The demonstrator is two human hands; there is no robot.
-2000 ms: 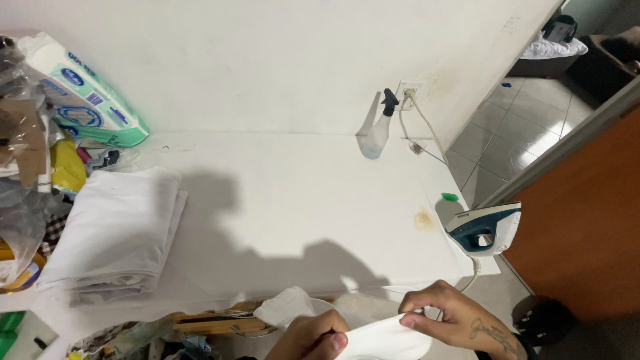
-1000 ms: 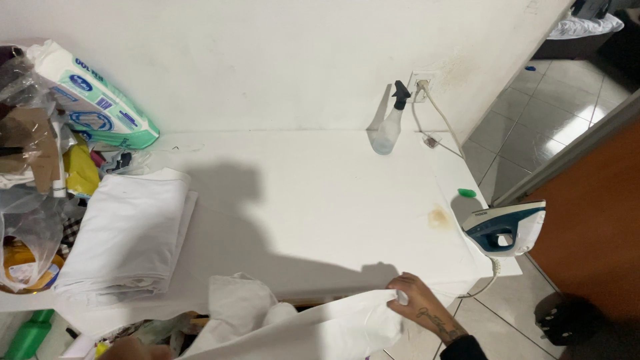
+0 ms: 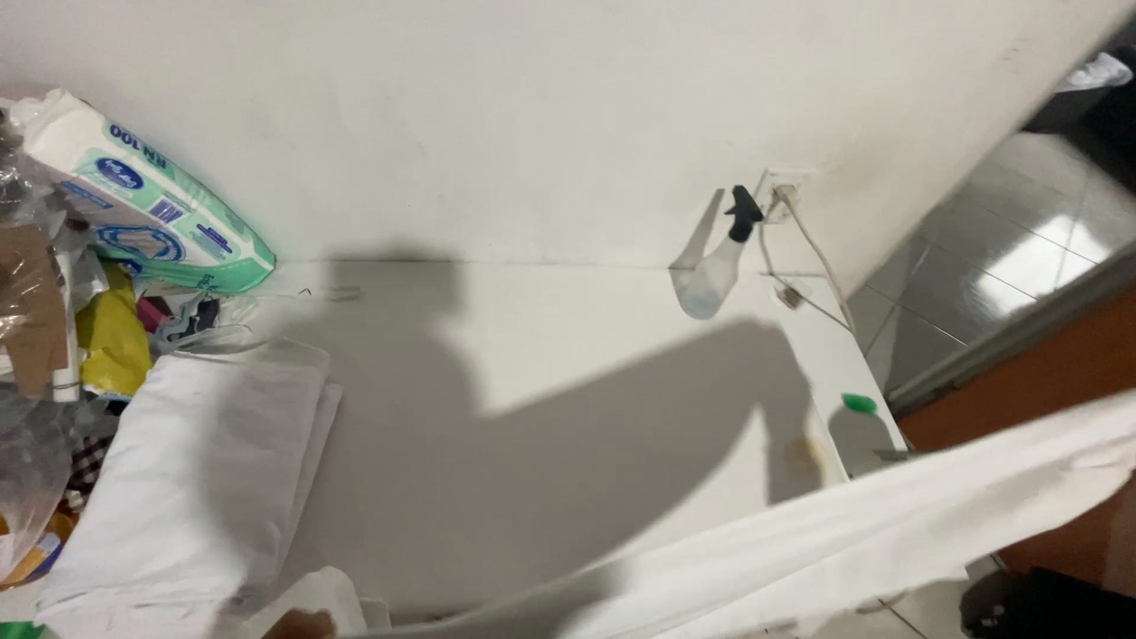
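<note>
A long white cloth (image 3: 799, 532) is stretched across the lower right of the view, from the bottom edge up to the right edge. Only a small, blurred part of my left hand (image 3: 302, 624) shows at the bottom, against the cloth's lower end; its fingers cannot be made out. My right hand is out of view, beyond the frame. Folded white fabric (image 3: 186, 479) lies stacked on the left of the white table (image 3: 568, 355). The cloth hides the table's front right corner, and the iron does not show.
A spray bottle (image 3: 714, 271) stands by the wall near a socket with a plugged-in cord (image 3: 821, 248). A green object (image 3: 859, 404) lies near the right edge. At the left are a plastic package (image 3: 151, 200), a yellow bag (image 3: 115, 337) and clear plastic bags (image 3: 35, 479).
The white cloth has been raised and stretched out to the right, across where the iron was seen. My right hand has left the view.
</note>
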